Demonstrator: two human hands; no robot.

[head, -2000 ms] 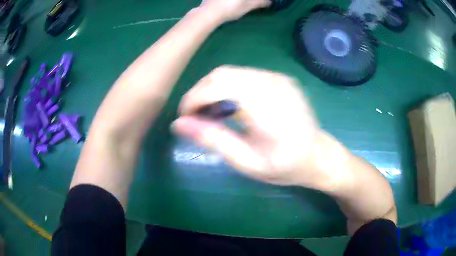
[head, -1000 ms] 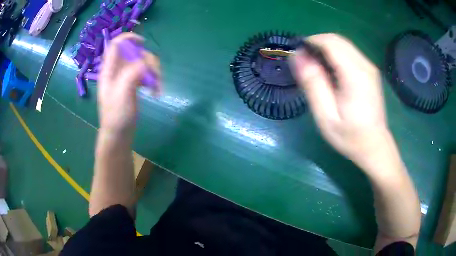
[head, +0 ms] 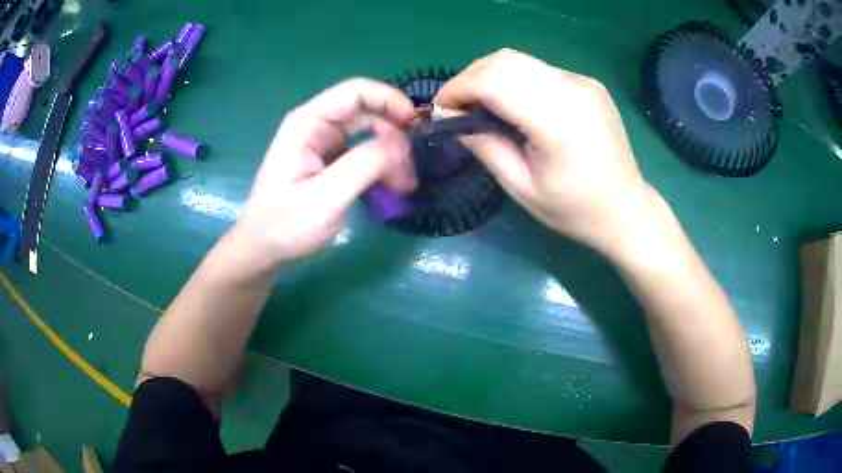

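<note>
A round black ribbed housing (head: 452,208) lies on the green bench in front of me, its centre partly hidden by my hands. My left hand (head: 337,166) is over its left side and holds a purple cell (head: 386,203), blurred, below the fingers. My right hand (head: 554,139) is over its upper right and holds a slim black tool (head: 471,125) between thumb and fingers. A short red wire (head: 421,111) and a small pale bit (head: 447,112) show between the fingertips of both hands.
A loose pile of purple cells (head: 129,139) lies at the left, beside a long dark strip (head: 44,171). Pink and white oval items (head: 28,83) lie far left. Another ribbed housing (head: 713,97) lies upper right near a spotted strip (head: 794,37). A cardboard box (head: 820,323) stands at the right edge.
Since one second ago my left hand has brought the purple cell from beside the pile to the housing. My right hand has moved in closer to it. The camera view has also shifted.
</note>
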